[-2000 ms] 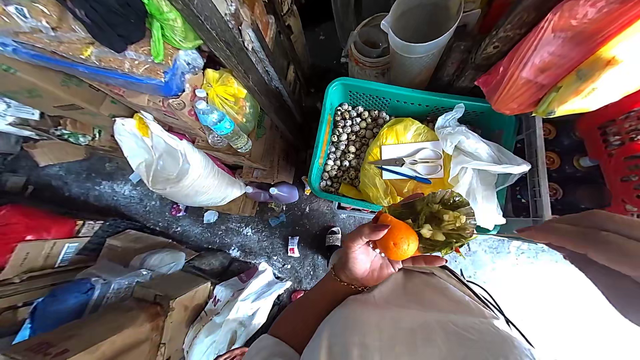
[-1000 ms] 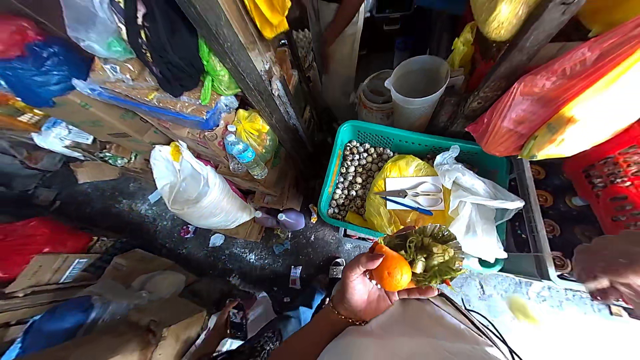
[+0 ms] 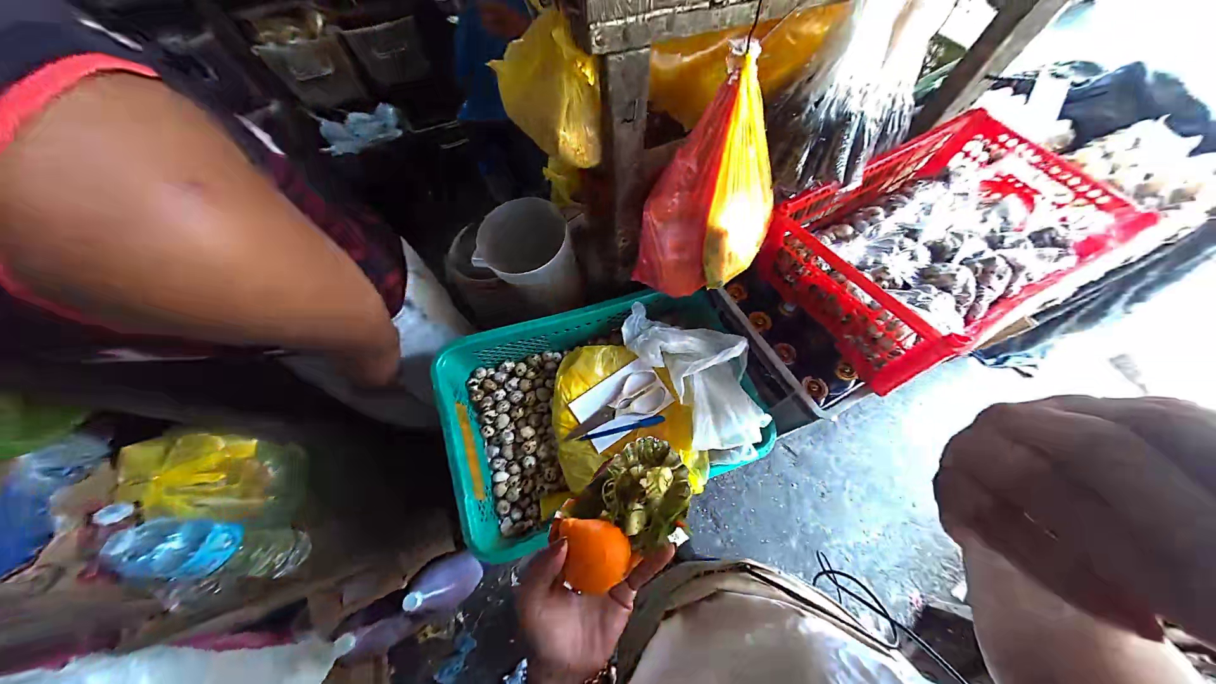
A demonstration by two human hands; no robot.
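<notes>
My left hand (image 3: 579,608) is palm up at the lower middle, holding an orange fruit (image 3: 595,556) and a small bundle of green leafy vegetable (image 3: 651,484). Just beyond it stands a teal plastic basket (image 3: 446,380) with many speckled quail eggs (image 3: 518,432). On the basket's contents lie a yellow plastic bag (image 3: 575,375), scissors (image 3: 641,391), a blue pen (image 3: 622,427) and a white plastic bag (image 3: 712,385). My right hand (image 3: 1073,503) is large and blurred at the right edge, away from the basket; its fingertips cannot be made out clearly.
Another person's bare arm (image 3: 209,228) reaches in from the left. Behind the basket are a white pail (image 3: 527,247) and a hanging red and yellow bag (image 3: 712,190). A red crate (image 3: 959,342) of bagged goods stands to the right, beside bottles in a tray. Purple bottles (image 3: 446,581) lie near the lower left.
The view has swung to the right. Another person's arm and shoulder now fill the upper left. My right hand shows larger at the right side. My left hand still holds the orange and greens.
</notes>
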